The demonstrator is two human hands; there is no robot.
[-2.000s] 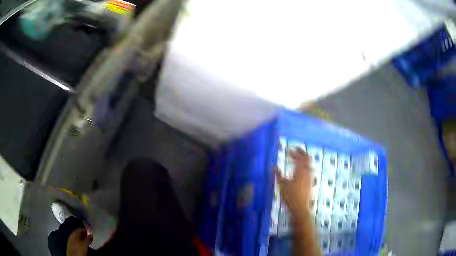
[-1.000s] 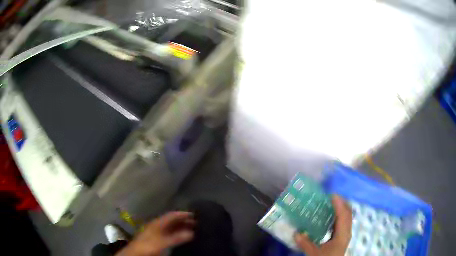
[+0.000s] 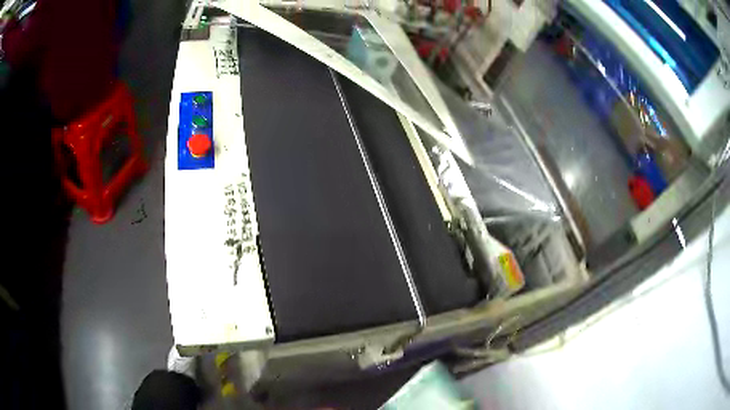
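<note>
A teal-green and white carton shows at the bottom edge, partly cut off and blurred; no hand can be made out on it. The black conveyor belt runs away from me, with a thin shiny guide rail lengthwise over it. Another teal and white carton is farther up the belt, seen behind the cream folding plates. Neither my left hand nor my right hand can be clearly seen.
The white side frame carries a blue control panel with a red button. Clear film lies right of the belt, near a yellow-red label. A red stool stands left. A white cover is lower right.
The view has swung left from the blue crate to the belt. The crate and both my hands have left the picture. A carton that was in my right hand now shows only at the bottom edge.
</note>
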